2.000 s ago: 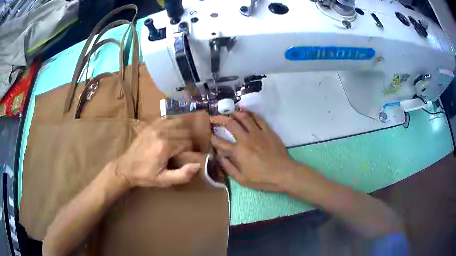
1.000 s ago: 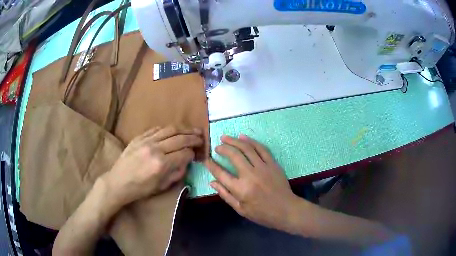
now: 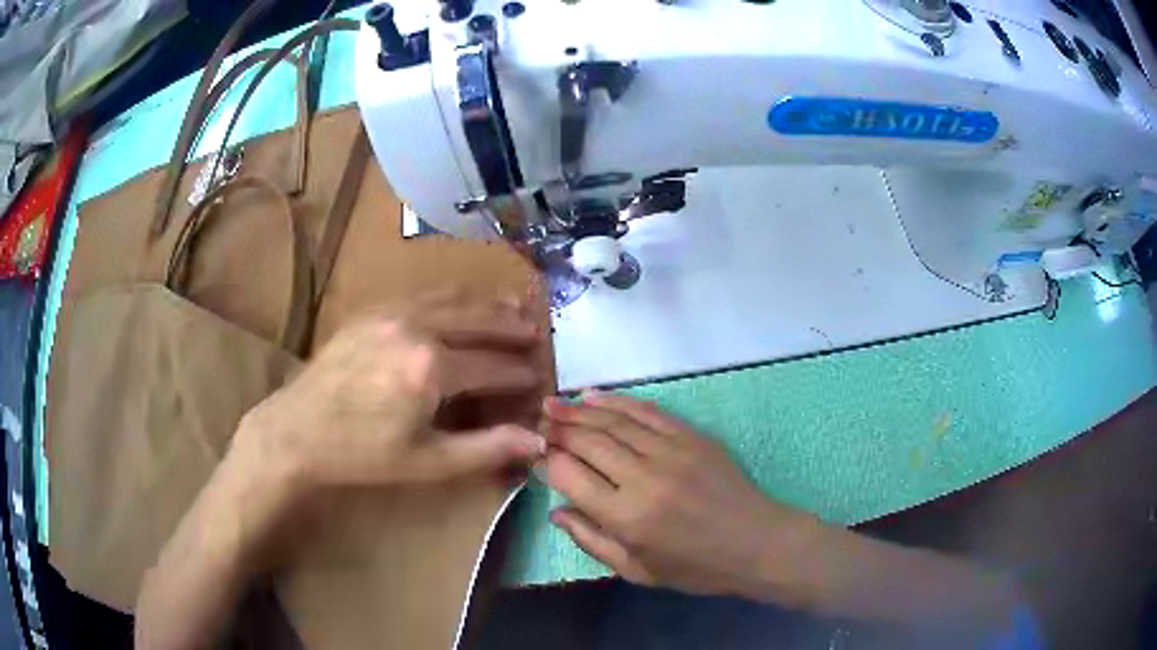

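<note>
The brown bag panel [image 3: 457, 273] lies under the left end of the white sewing machine head [image 3: 711, 114], its right edge running down from the presser foot area [image 3: 558, 260]. My left hand [image 3: 368, 406] lies on the panel near that edge, slightly blurred, thumb and fingers at the edge. My right hand [image 3: 647, 483] is at the same edge from the right, fingertips touching or almost touching the left thumb; what its fingers pinch is hidden. The panel's lower part hangs past the table front with a white-lined edge [image 3: 480, 559]. A label [image 3: 412, 224] is mostly hidden behind the head.
Brown bag handles [image 3: 305, 235] loop over the panel at the upper left. The pale green table [image 3: 812, 419] surrounds the white machine bed [image 3: 761, 279]. A white roller [image 3: 596, 257] sits beside the foot. Grey cloth [image 3: 76, 64] and a red item [image 3: 45, 222] lie beyond the left edge.
The hands moved down from beside the foot and now meet at the panel's edge. The panel's upper layer at the left is folded back more than in the first frame. The view has shifted.
</note>
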